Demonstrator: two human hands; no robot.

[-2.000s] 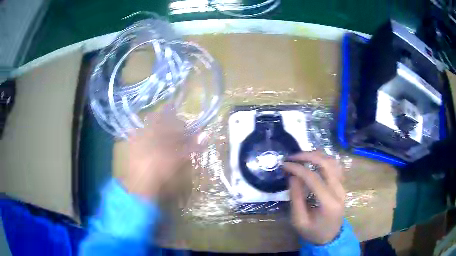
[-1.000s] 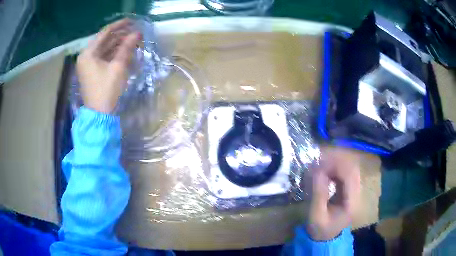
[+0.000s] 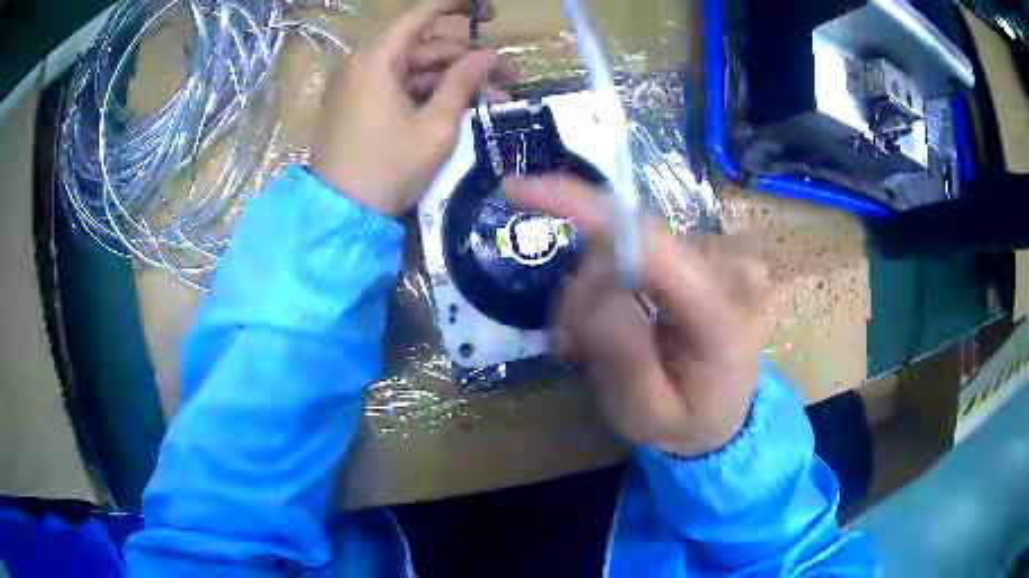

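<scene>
The round glossy black housing (image 3: 497,296) lies in the white fixture (image 3: 449,339), its neck towards the top. A small white round part (image 3: 530,239) sits at its centre. My left hand (image 3: 395,107) is at the neck, thumb and finger pinched on a thin strand (image 3: 478,25) that runs to the neck. My right hand (image 3: 666,327) is blurred over the right side of the housing and fixture. A whitish clear cable (image 3: 607,113) runs down to this hand; blur hides whether the fingers grip it.
A large clear cable coil (image 3: 169,136) lies at the left. The silver-and-black box (image 3: 874,79) stands in the blue-edged tray (image 3: 779,190) at the upper right. Shiny plastic film (image 3: 423,401) lies around the fixture on brown cardboard (image 3: 474,457).
My left hand has moved from the coil to the housing neck. My right hand has moved left, over the housing. The fixture appears higher and tilted, and a cable now crosses near my right hand.
</scene>
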